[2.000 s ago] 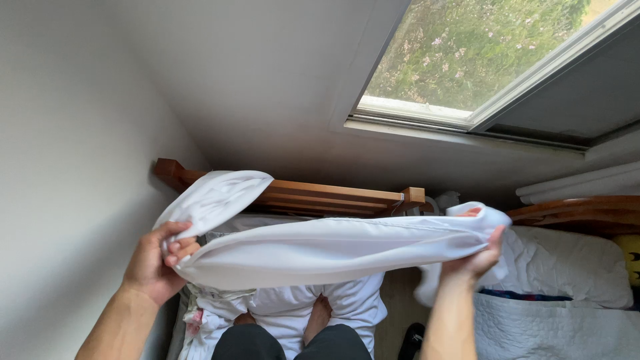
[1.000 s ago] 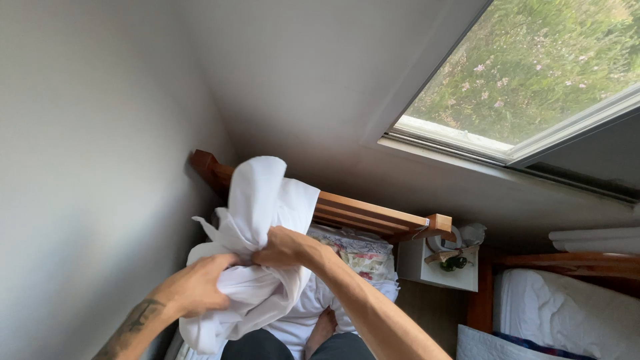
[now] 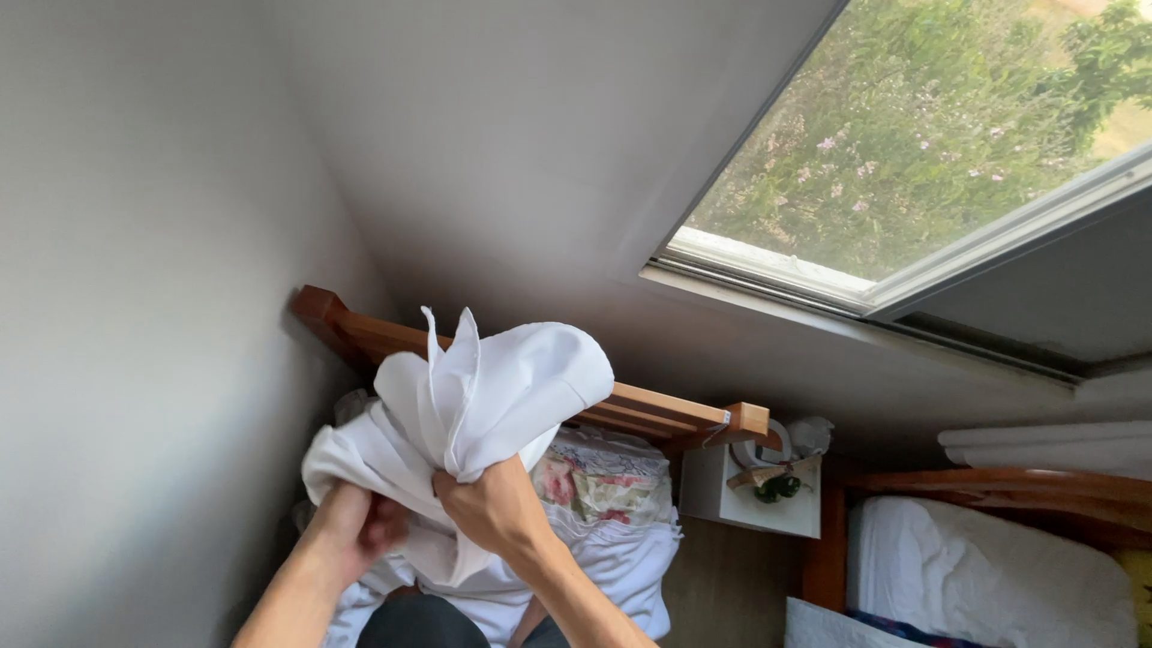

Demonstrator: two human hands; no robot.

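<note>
A bunched white cloth (image 3: 522,378) is held up above the bed, its upper folds standing loose and two pointed corners sticking up. My right hand (image 3: 490,504) is closed around a gathered part of the cloth at its middle. At the cloth's lower left, my left hand (image 3: 360,526) is partly under a fold, its fingers curled and blurred; whether it grips the fabric cannot be told. Below the cloth lie white bedding (image 3: 621,562) and a floral-patterned fabric (image 3: 594,481), with my dark-clad knees (image 3: 421,623) at the bottom edge.
Behind the cloth runs a wooden bed headboard (image 3: 670,405), close to the walls. A white nightstand (image 3: 711,486) with small items stands to its right. Farther right is another wooden-framed bed with a white pillow (image 3: 990,576). A window (image 3: 900,153) is at the upper right.
Two seconds ago the cloth was stretched between my widely spread hands. It became bunched with my hands close together, and its upper part now leans to the right.
</note>
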